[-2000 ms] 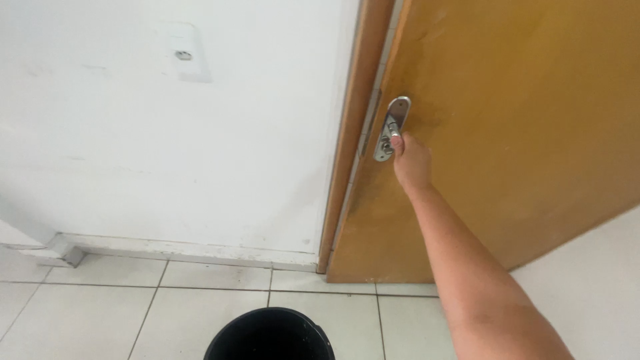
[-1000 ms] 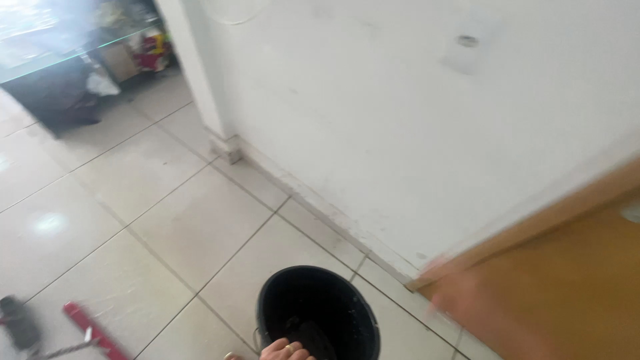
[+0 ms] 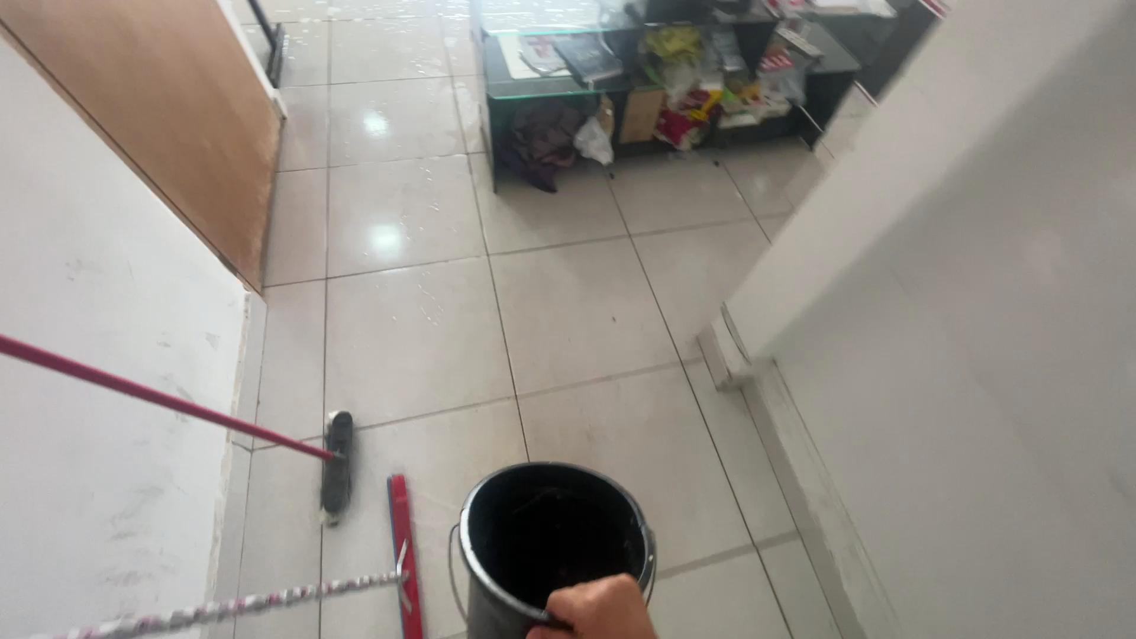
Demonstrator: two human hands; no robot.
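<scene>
A black plastic bucket point(image 3: 479, 568) with a thin wire handle is at the bottom centre of the head view. My right hand point(image 3: 608, 611) grips its near rim, with part of the hand cut off by the lower frame edge. Inside, the bucket is too dark to tell what it holds. My left hand is out of sight. To the bucket's left lies the red head of a floor squeegee point(image 3: 404, 532) with a patterned pole. Beyond it is a dark broom head point(image 3: 337, 479) on a red pole.
White walls flank the tiled floor point(image 3: 417, 346), which shines with wet patches farther off. A brown wooden door point(image 3: 204, 124) is at upper left. At the back, a low glass-topped shelf unit point(image 3: 568, 89) holds bags and cloths. A wall corner with baseboard point(image 3: 723, 355) juts in at right.
The right hand was on the door handle, then blurred near the door, and is now on the bucket's rim. The view has swung left, away from the door, showing the passage.
</scene>
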